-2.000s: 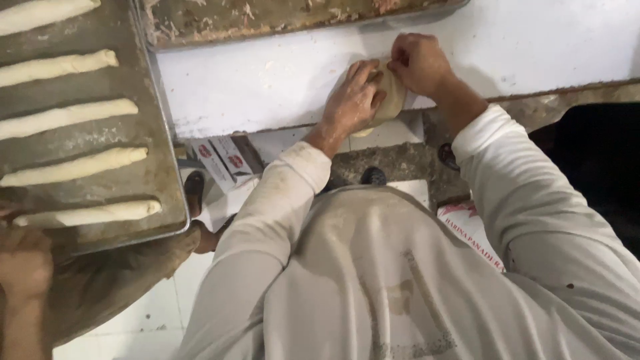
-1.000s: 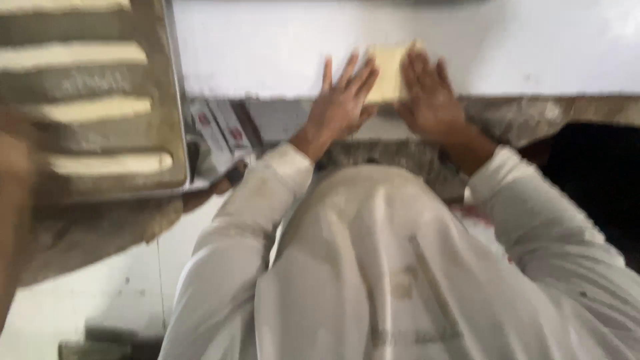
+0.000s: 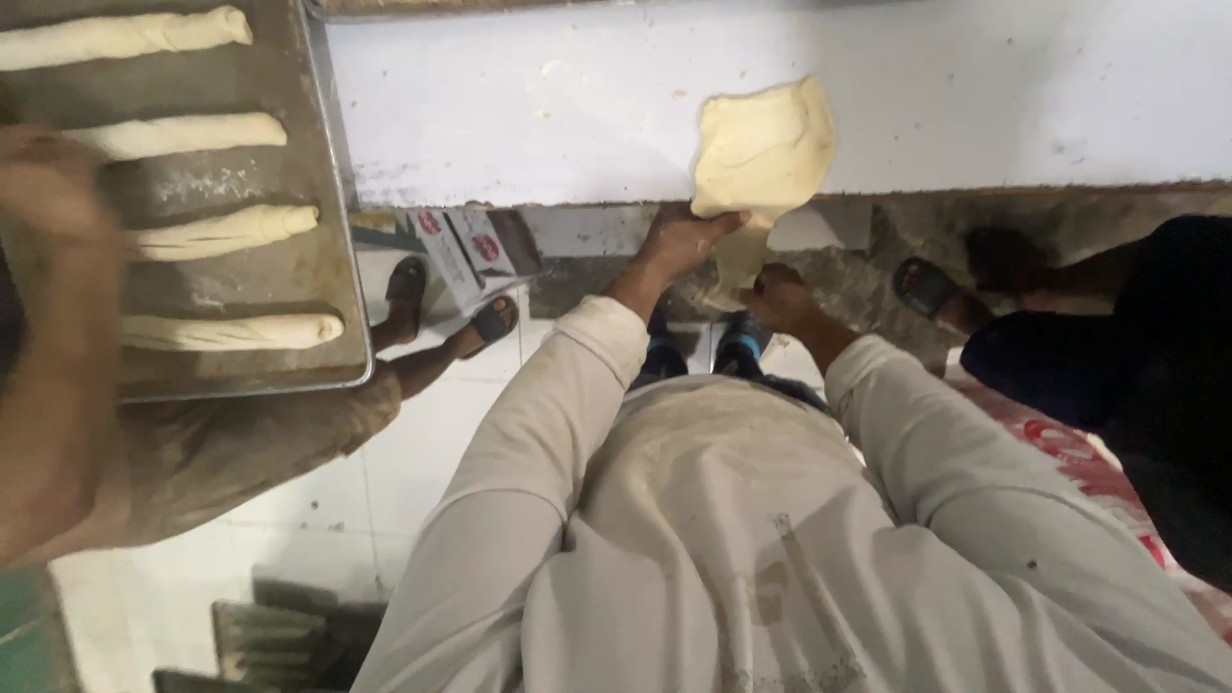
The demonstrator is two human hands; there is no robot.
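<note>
A flat sheet of pale dough lies on the white work surface, its near end hanging down over the front edge. My left hand grips the dough's left side at that edge, thumb on top. Lower and to the right, my right hand is closed on the hanging end of the dough, which looks thin and stretched between the two hands. The fingertips of my right hand are partly hidden.
At left, a metal baking tray holds several long dough rolls. A co-worker's blurred arm reaches over it. Another person in dark clothing stands close at right. A printed carton is on the floor below.
My hands, flat at the dough's two sides one second ago, have come down to the front edge and taken hold of its near end. The dough now hangs over that edge.
</note>
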